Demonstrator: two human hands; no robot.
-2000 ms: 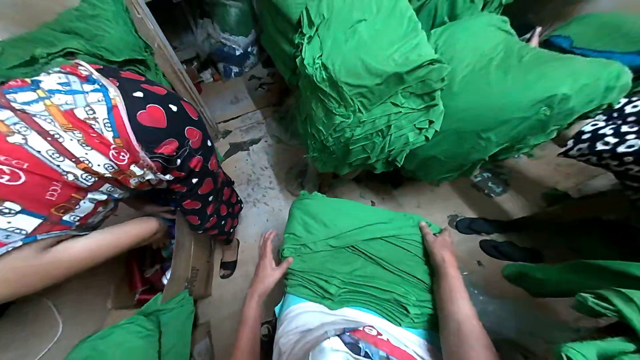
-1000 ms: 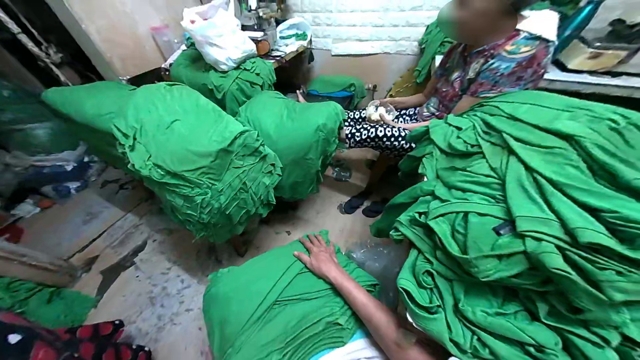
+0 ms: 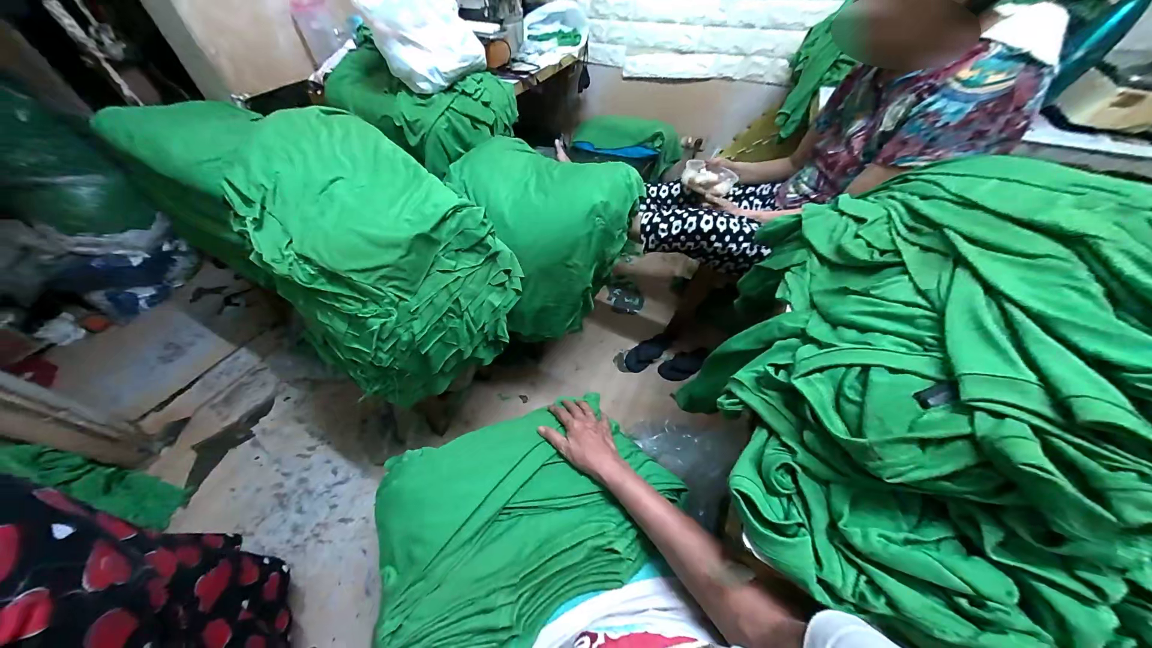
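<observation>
My right hand (image 3: 580, 436) lies palm down on the far right part of a stack of folded green cloth (image 3: 486, 504), its fingers a little apart and nothing gripped. The stack rests on my lap, over a white, red and light-blue garment (image 3: 639, 616). My forearm crosses the right side of the stack from below. My left hand is out of view. Right of my arm rises a large loose heap of green cloth (image 3: 945, 360) with a small dark object (image 3: 937, 394) on it.
A seated person (image 3: 927, 117) holds a clear container (image 3: 709, 177). More green cloth piles (image 3: 360, 225) stand ahead, with a white plastic bag (image 3: 423, 40) behind. Heart-patterned fabric (image 3: 135, 576) shows at lower left, dark sandals (image 3: 648, 353) on the floor.
My right hand has moved from the stack's right edge onto its top. My left hand, at the left edge two seconds ago, has left view. The view has swung right.
</observation>
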